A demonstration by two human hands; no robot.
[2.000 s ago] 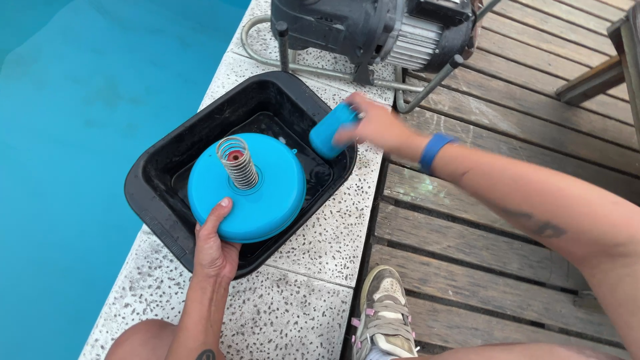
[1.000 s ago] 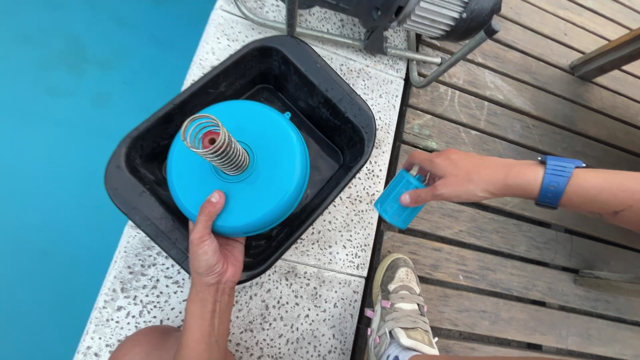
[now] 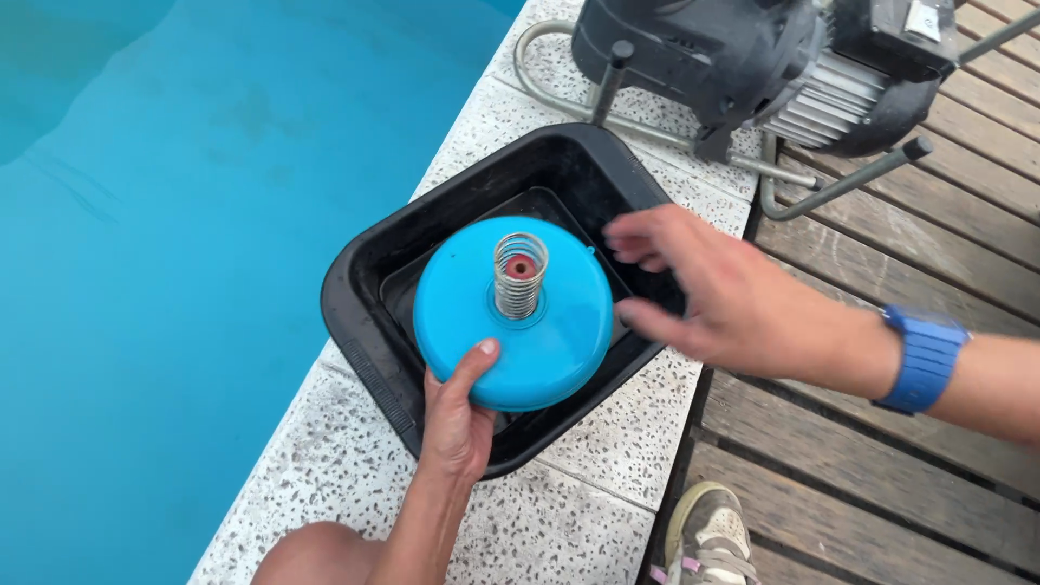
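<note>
My left hand (image 3: 463, 406) grips the near edge of a round blue plastic disc-shaped part (image 3: 561, 341), thumb on top and the fingers hidden beneath. A metal coil spring (image 3: 520, 301) stands up from the disc's middle, with a red piece (image 3: 522, 266) inside its top. The disc is held over a black plastic tub (image 3: 370, 325). To the disc's right, my right hand (image 3: 691, 284) is over the tub's right rim, slightly blurred, with fingers apart and nothing between them. A blue watch is on my right wrist.
The tub stands on speckled white pool coping (image 3: 325, 455), beside the pool water (image 3: 244, 203) on the left. A pump with a finned motor (image 3: 731, 65) on a metal tube frame is at the upper right. Wooden decking (image 3: 812, 455) and my shoe (image 3: 711, 536) are at the lower right.
The small blue plastic piece that my right hand held earlier is out of that hand and not visible. My right hand has moved from over the decking to beside the disc. My left hand keeps its hold.
</note>
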